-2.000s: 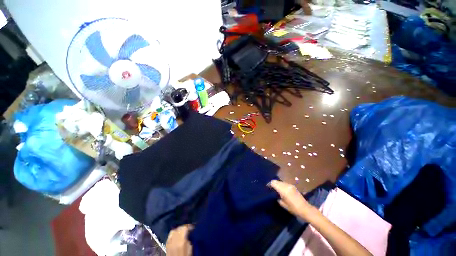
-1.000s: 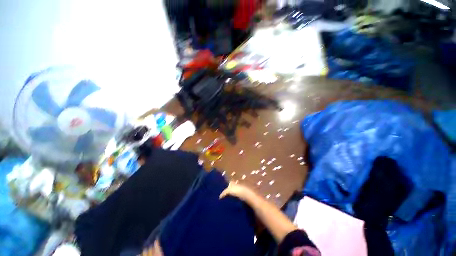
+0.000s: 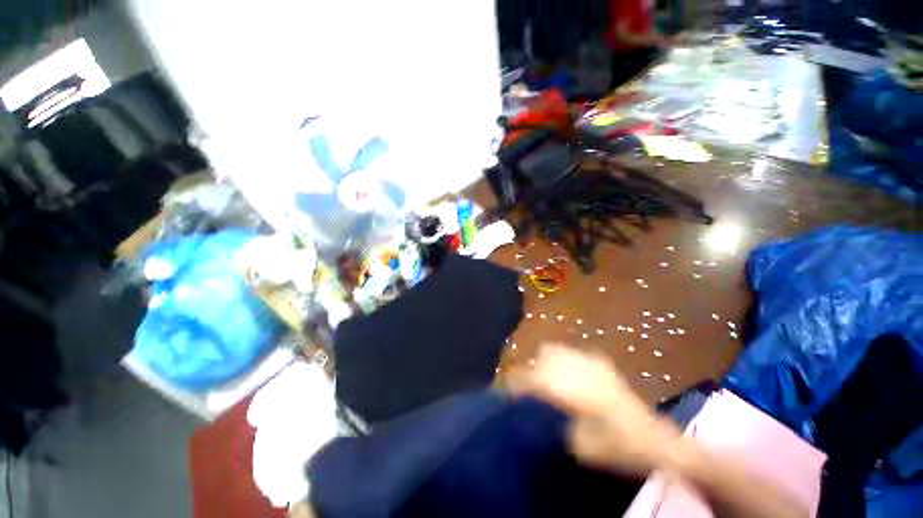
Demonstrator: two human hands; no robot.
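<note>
A navy garment point(image 3: 435, 460) lies bunched and blurred at the bottom centre, over the near part of a black folded garment point(image 3: 425, 334). My right hand point(image 3: 577, 390) is blurred at the navy cloth's upper right edge; its fingers look closed on that cloth. My left hand point(image 3: 302, 509) shows only as a small sliver at the bottom edge, by the navy cloth's left end; its grip is hidden. A pale pink folded panel point(image 3: 744, 445) lies to the right, partly behind my right forearm.
Black hangers point(image 3: 607, 202) lie tangled on the brown table point(image 3: 627, 293), with orange-red-handled snips point(image 3: 548, 278) nearby. A fan point(image 3: 356, 190) and bottles point(image 3: 466, 221) stand behind the black garment. Blue bags point(image 3: 840, 304) flank both sides. White cloth point(image 3: 288, 430) lies left. A red-clothed person point(image 3: 633, 25) is behind.
The view swung right, then back left. The navy cloth, spread flatter before, is now bunched lower down. My right hand has moved with its edge, and my left hand is nearly out of view.
</note>
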